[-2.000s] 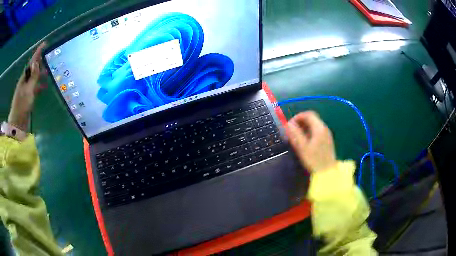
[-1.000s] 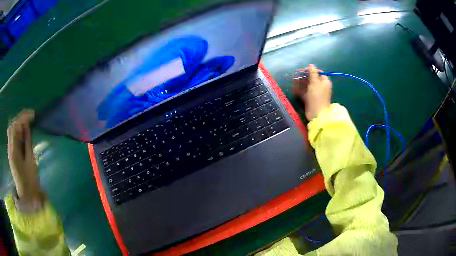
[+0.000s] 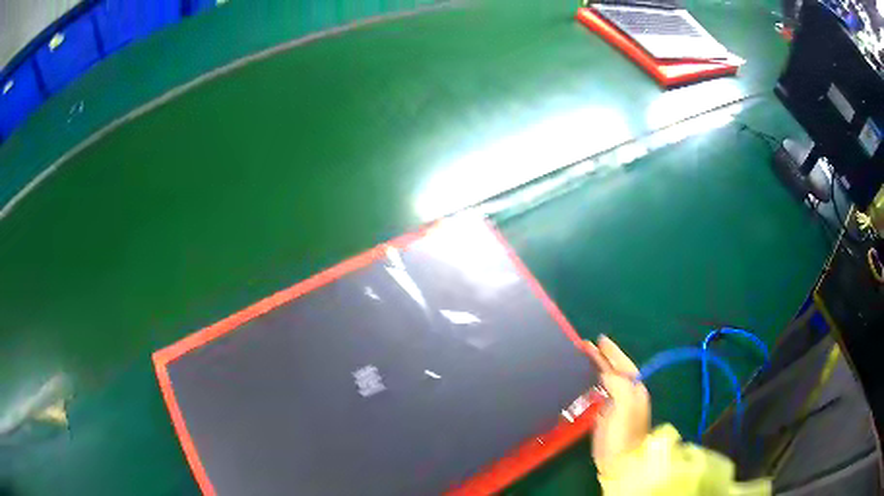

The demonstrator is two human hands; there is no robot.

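Observation:
The laptop (image 3: 320, 407) is closed, its dark lid showing glare and a small pale logo. It lies on a red-orange foam pad (image 3: 281, 296), whose rim shows around it. My right hand (image 3: 623, 412) is at the laptop's right front corner and holds the end of the blue network cable (image 3: 715, 355). A small clear-whitish piece, which looks like the plug (image 3: 584, 403), sticks out from the fingertips over the laptop's corner. The hand is slightly blurred and the exact grip is partly hidden. My left hand is not in view.
Another open laptop (image 3: 659, 33) sits on a red-orange pad (image 3: 693, 72) at the far right of the green bench (image 3: 242, 184). A black device (image 3: 824, 92) and cables stand at the right edge. Blue crates (image 3: 68, 53) are at the upper left. A pale blurred object (image 3: 44, 407) lies at the left.
The laptop's lid has gone from open to closed. My right hand has moved from beside the hinge toward the front corner with the cable. My left hand has left the picture.

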